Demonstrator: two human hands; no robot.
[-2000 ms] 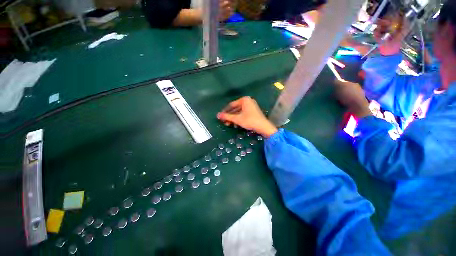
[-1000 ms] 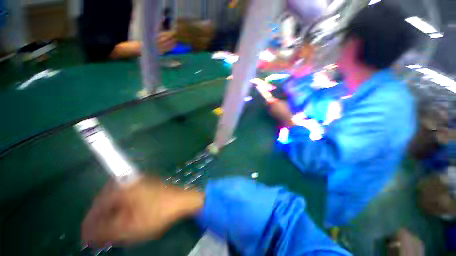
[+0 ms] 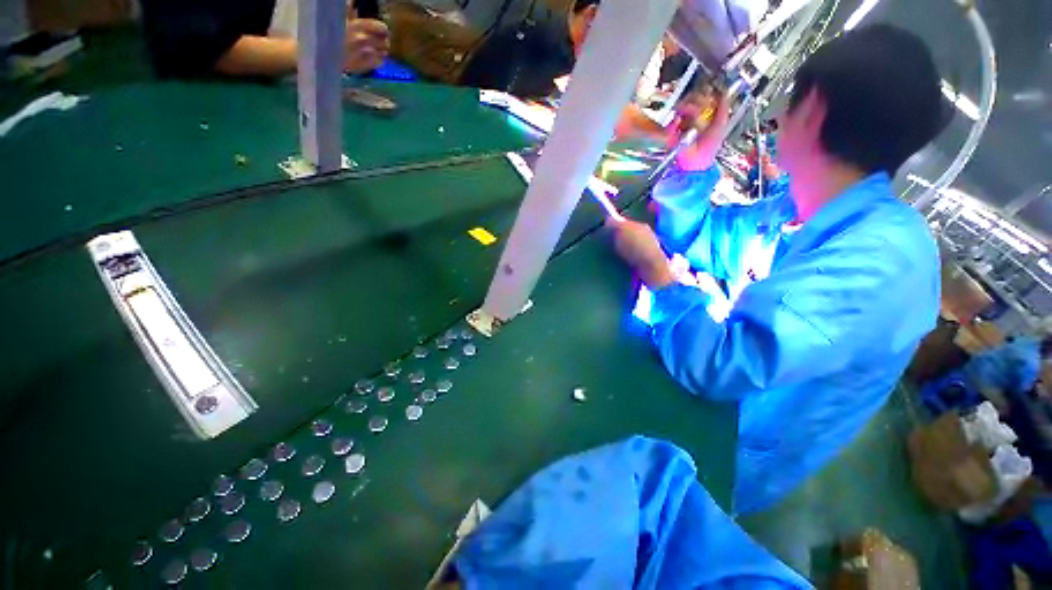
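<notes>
Round silver-grey metal discs (image 3: 321,491) lie in slanting rows on the dark green surface (image 3: 554,461), from the lower left up to the foot of the slanting post. A white light bar housing (image 3: 171,340) lies at the left, with a dark printed patch near its far end and a round disc near its near end. My blue sleeve (image 3: 600,513) shows at the bottom middle, but the hand on that arm is out of the picture. My other hand is also not in view. A pale paper edge (image 3: 464,532) shows beside the sleeve.
A slanting frame post (image 3: 565,173) stands in the middle, an upright post (image 3: 322,87) behind it. A person in a blue smock (image 3: 825,311) works at the right among lit strips. Another person's hand (image 3: 366,44) is at the far side. A yellow label (image 3: 481,236) and white scrap (image 3: 579,394) lie on the surface.
The view has turned right, so the housing and discs sit further left. My hand, seen over the discs and then blurred near the housing, has left the picture. A disc now shows on the housing's near end.
</notes>
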